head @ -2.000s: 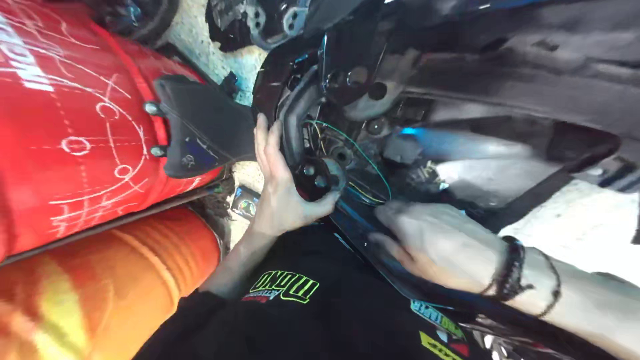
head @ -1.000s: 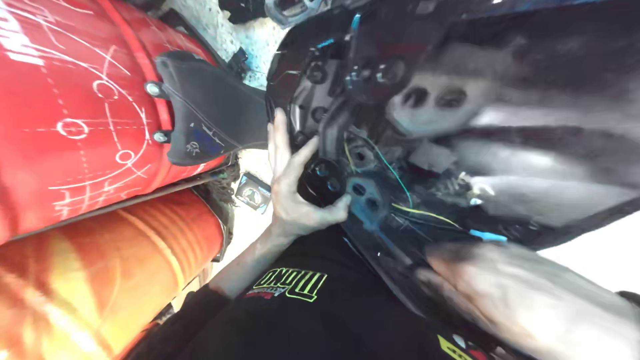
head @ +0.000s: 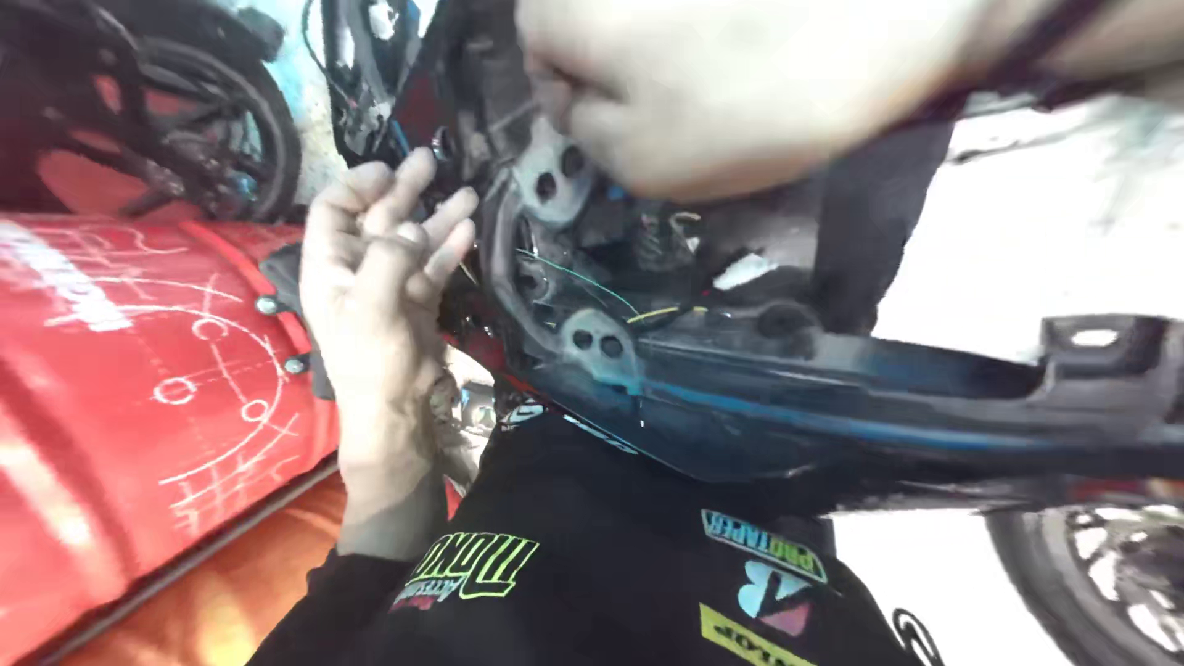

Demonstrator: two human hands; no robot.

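My left hand (head: 379, 250) is raised at the left of the motorcycle frame, palm turned up and fingers half curled, beside the front of the curved black tube (head: 504, 268). Whether something small lies in its fingers cannot be told. My right hand (head: 684, 102), blurred and large, is over the upper part of the motorcycle, its fingers curled near a grey metal bracket with two holes (head: 552, 176); what it holds is hidden. A second two-hole bracket (head: 599, 347) sits lower on the frame. Thin green and yellow wires (head: 657, 314) run between the two brackets.
A red drum (head: 120, 370) with white chalk-like lines stands at the left, an orange drum (head: 240, 573) below it. A motorcycle wheel (head: 222, 120) is at the upper left, another wheel (head: 1101, 583) at the lower right. A long dark body panel (head: 832, 416) runs rightward.
My right hand has moved from the lower right of the frame to its upper part. My left hand has come off the frame's front end and turned palm up. The view has shifted.
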